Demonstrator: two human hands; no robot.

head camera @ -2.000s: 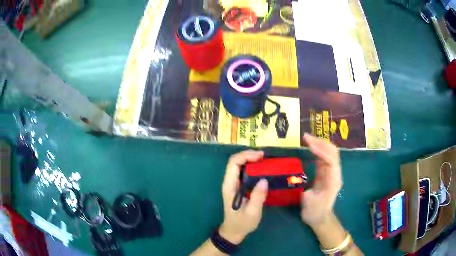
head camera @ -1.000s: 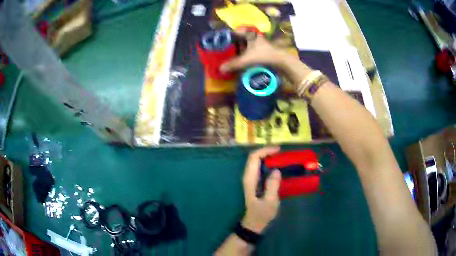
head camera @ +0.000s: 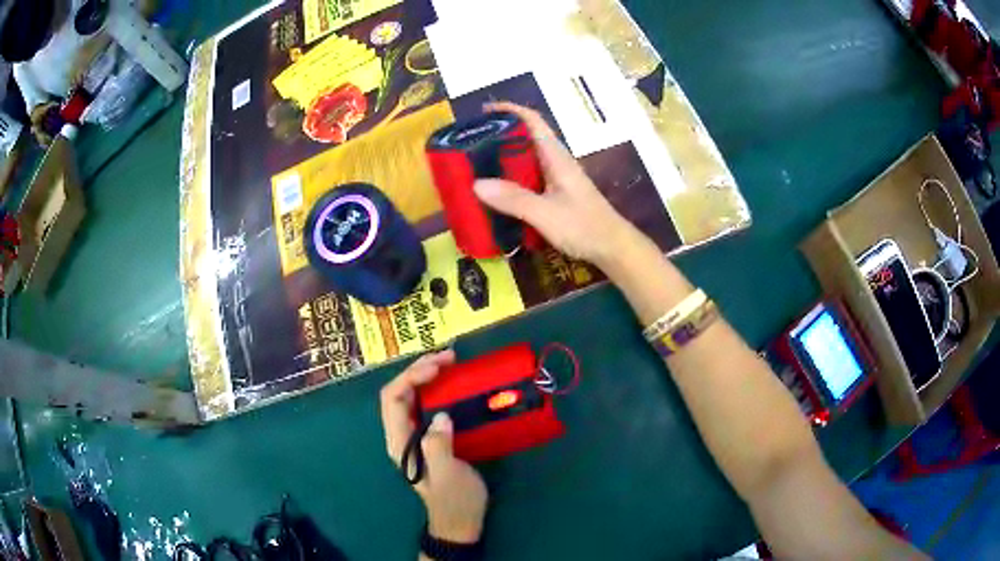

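My left hand (head camera: 436, 449) holds a red Bluetooth speaker (head camera: 478, 379) sideways near the bench front, its black control strip facing up with a lit orange spot. A black strap hangs at its left end and a thin red loop at its right end. My right hand (head camera: 561, 205) grips a second red speaker (head camera: 455, 197), upright over the cardboard work mat (head camera: 236, 142). A dark blue speaker (head camera: 386, 263) stands on the mat to its left, its end ring lit pinkish-purple.
At right, a red tester (head camera: 831, 353) with a lit screen lies beside an open cardboard tray (head camera: 839, 236) holding a smartphone (head camera: 901, 312) and white cable. A pale metal post (head camera: 88, 384) is at left. Black loops (head camera: 280, 535) lie lower left. Another person's arm shows top left.
The view has turned. My right hand has moved the second red speaker from the blue one's left to its right. The blue speaker's ring changed from green-blue to pinkish-purple.
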